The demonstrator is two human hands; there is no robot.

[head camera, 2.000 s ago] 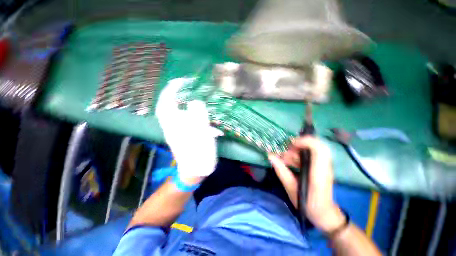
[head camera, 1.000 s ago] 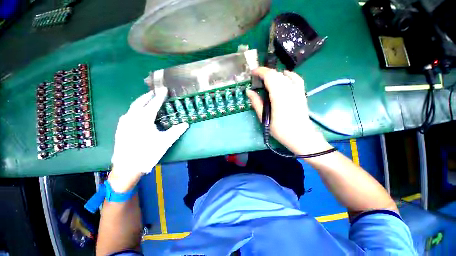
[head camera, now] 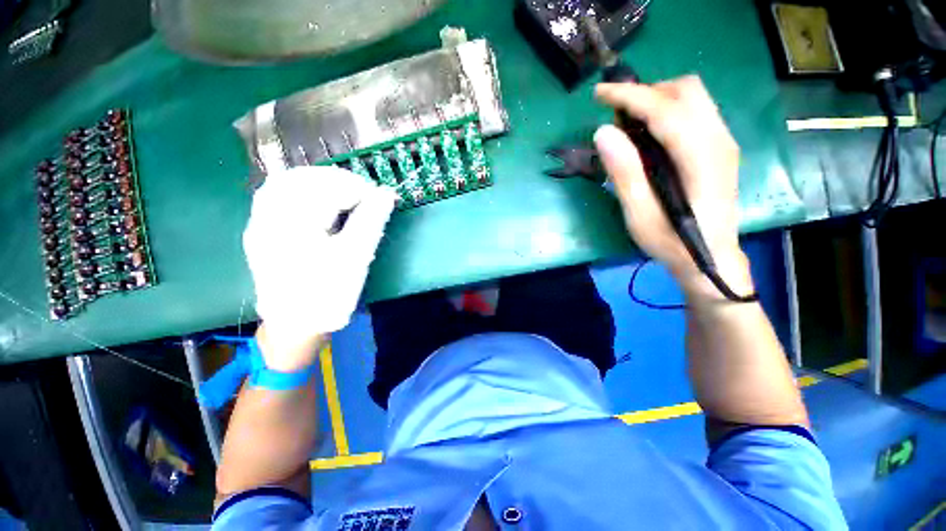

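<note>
My bare right hand (head camera: 679, 176) is shut on the black soldering iron (head camera: 664, 176). The iron's tip is at the black dross tray (head camera: 571, 36) with silvery bits, at the top. The green PCB panel (head camera: 436, 166) lies against the grey support block (head camera: 373, 104). My gloved left hand (head camera: 311, 249) is over the panel's left end and hides it, with fingers pinched together. A thin strand of solder wire (head camera: 104, 350) trails left from near this hand; its end at the fingers is hidden.
A waiting PCB panel (head camera: 93, 213) lies at the left. The hood (head camera: 290, 26) is at the top edge. Diagonal cutters (head camera: 576, 163) lie right of the work panel, partly behind my right hand. The iron stand with yellowish pad (head camera: 807, 39) and cords are far right.
My right hand has moved from the panel's right end to the right, with the iron now pointing into the tray. My left hand has gone from spread fingers at the panel to a pinch.
</note>
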